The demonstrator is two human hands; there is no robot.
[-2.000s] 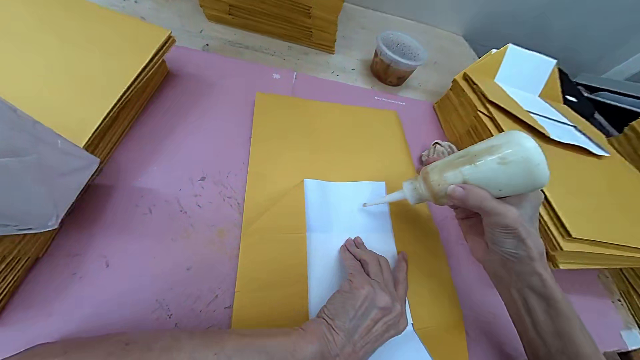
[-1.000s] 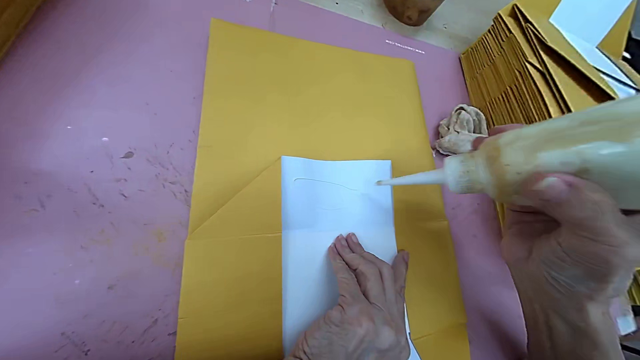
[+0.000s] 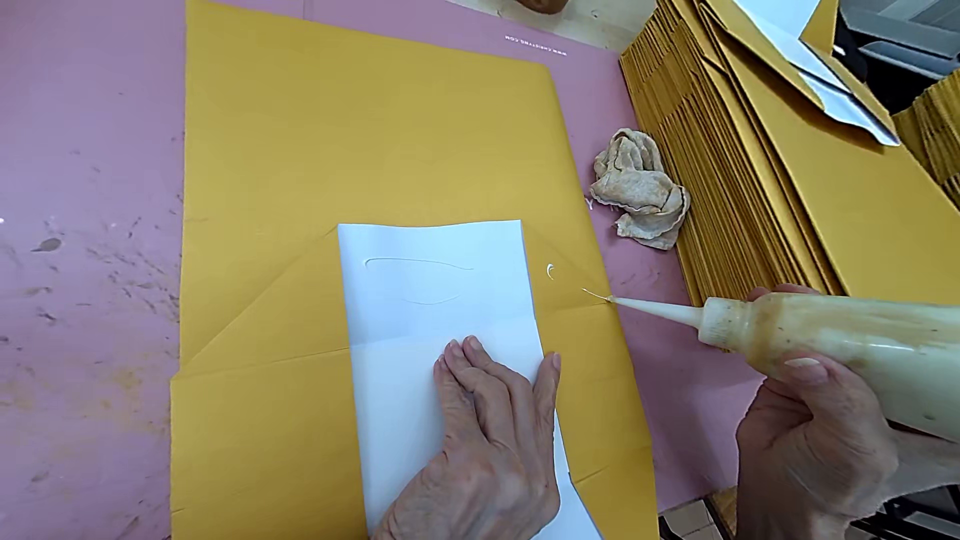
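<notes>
A creased yellow-brown paper sheet (image 3: 375, 135) lies on a pink mat, with a folded white paper strip (image 3: 442, 300) on top of it. My left hand (image 3: 487, 442) rests flat on the strip, fingers slightly apart, holding nothing. My right hand (image 3: 817, 427) grips a squeeze glue bottle (image 3: 847, 345), tilted nearly level. Its nozzle tip is over the right edge of the yellow-brown sheet, trailing a thin strand of glue. Thin glue lines show on the white strip, and a small glue mark (image 3: 550, 271) sits on the yellow-brown sheet beside it.
On the right stands a thick stack of folded yellow-brown envelopes (image 3: 720, 165), with a white-lined open one (image 3: 817, 67) on top. A crumpled beige cloth (image 3: 641, 187) lies against the stack. The stained pink mat (image 3: 82, 225) extends left. The bottom of a container (image 3: 544, 5) shows at the top edge.
The bottle in my right hand has moved right, from above the white strip to the edge of the yellow-brown sheet. Glue lines have appeared on the strip. The view has moved closer.
</notes>
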